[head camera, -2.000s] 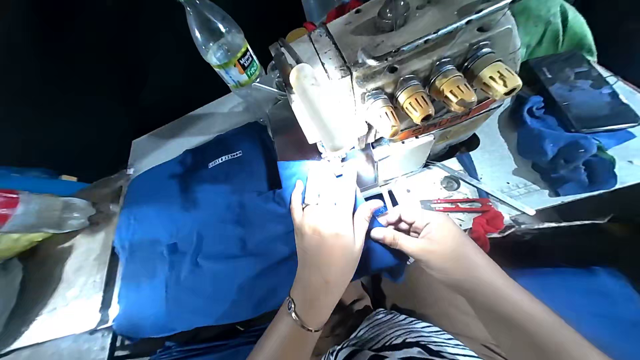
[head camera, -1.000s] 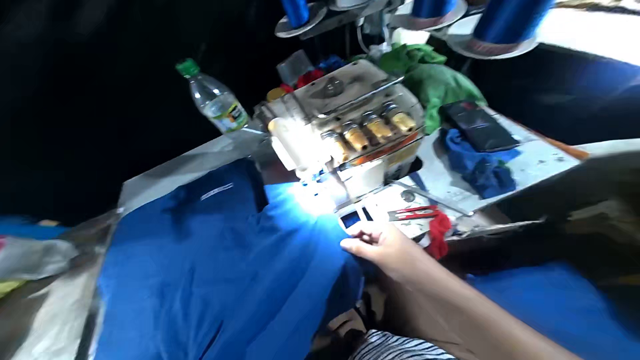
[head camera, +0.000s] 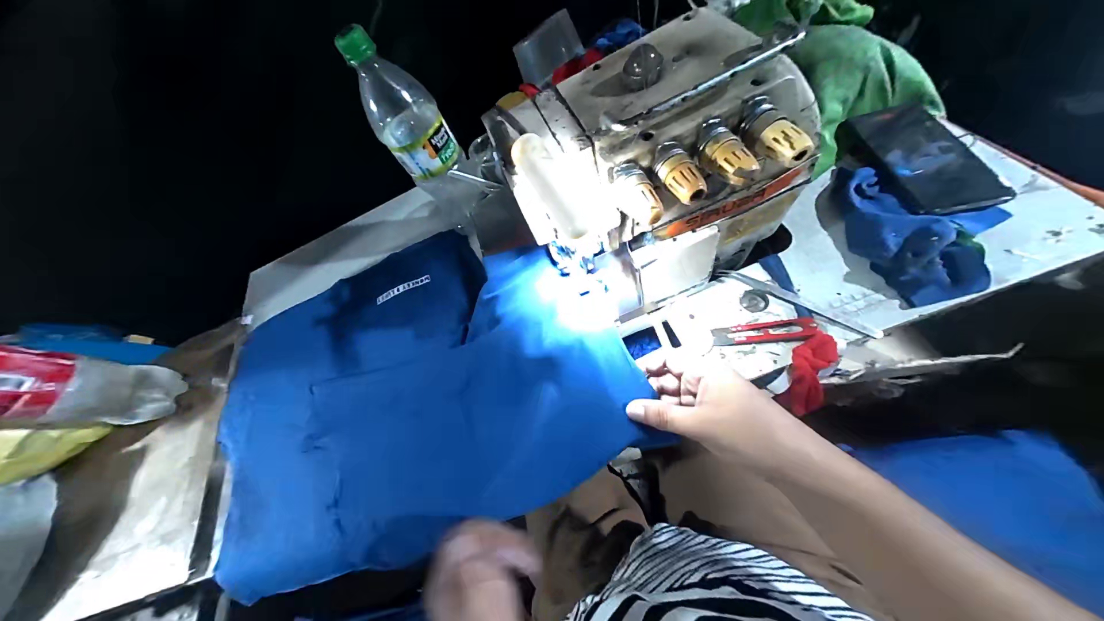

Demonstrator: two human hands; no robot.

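Blue fabric [head camera: 414, 414] lies spread over the left of the machine table, its upper part under the lit needle area of an overlock sewing machine [head camera: 690, 112]. My right hand [head camera: 681, 397] pinches the fabric's right edge between thumb and fingers, just below the presser foot area. Blurred, my left hand [head camera: 483, 561] is at the bottom, by the fabric's lower edge; its fingers cannot be made out. A small label with writing [head camera: 403, 290] sits on the darker upper part of the cloth. Red thread snips [head camera: 765, 331] lie to the right of my right hand.
A plastic bottle with a green cap [head camera: 405, 112] stands behind the machine's left side. At right, a black phone [head camera: 923, 159] rests on a crumpled blue cloth [head camera: 914, 250]. Green cloth [head camera: 862, 78] hangs behind. A red scrap [head camera: 809, 371] is near the snips. Another bottle [head camera: 95, 385] lies far left.
Two seconds ago my left hand was flat on the fabric by the needle; one second ago it was out of view, and now it shows at the bottom. My right hand stays at the fabric's edge.
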